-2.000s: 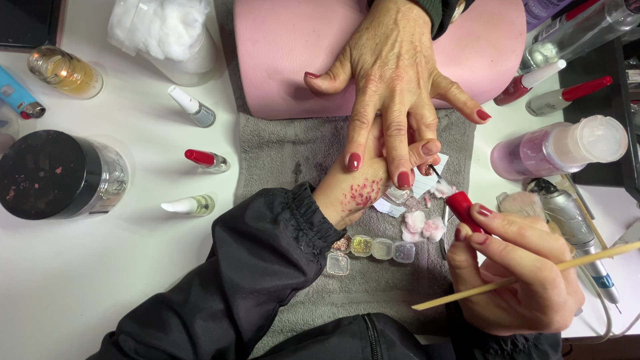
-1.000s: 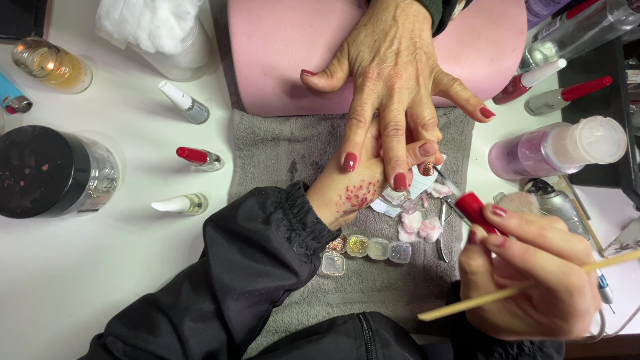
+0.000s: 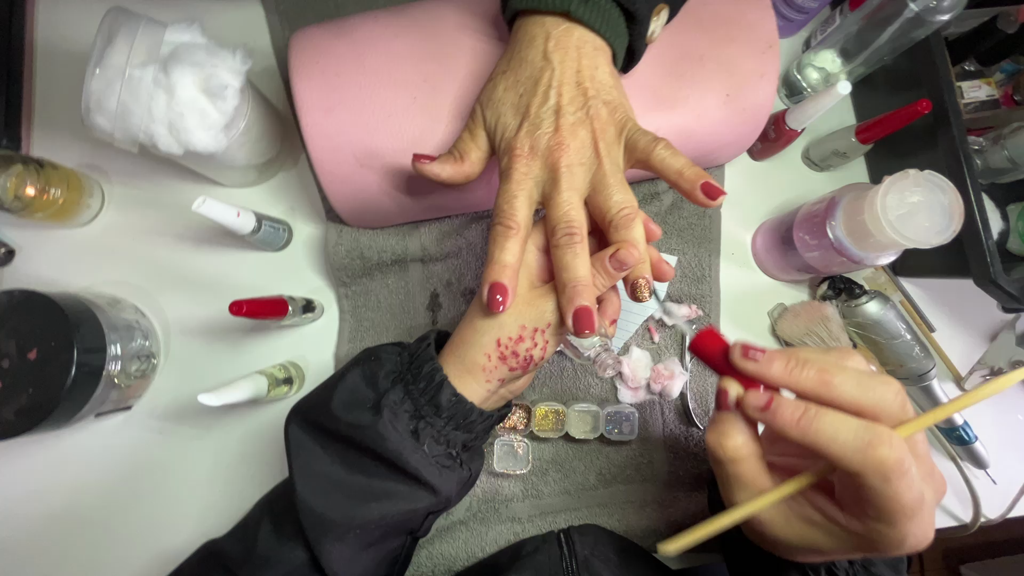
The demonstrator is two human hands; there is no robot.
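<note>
My left hand (image 3: 520, 328), with red polish flecks on its back, lies under another person's hand (image 3: 560, 136) and holds one of its fingers near the tip. That finger's nail (image 3: 640, 289) shows copper glitter; the person's other visible nails are dark red. A small clear glass bottle (image 3: 594, 352) sits beneath my left palm, partly hidden. In my right hand (image 3: 824, 448) are the red cap (image 3: 712, 352) of a nail polish brush, between thumb and fingers, and a thin wooden stick (image 3: 744, 512) lying across the palm. The brush tip is blurred, close to pink-stained cotton (image 3: 680, 312).
Glitter pots (image 3: 550, 419) stand on a grey towel (image 3: 400, 280), below a pink hand rest (image 3: 392, 96). Polish bottles (image 3: 276, 309), a cotton jar (image 3: 256, 144) and a black-lidded jar (image 3: 128, 352) are left. A pump bottle (image 3: 808, 232) and nail drill (image 3: 896, 336) are right.
My right hand with the red-capped brush has drawn back from the person's fingertip, down and to the right. My left hand still holds the finger, whose nail now shows copper glitter plainly.
</note>
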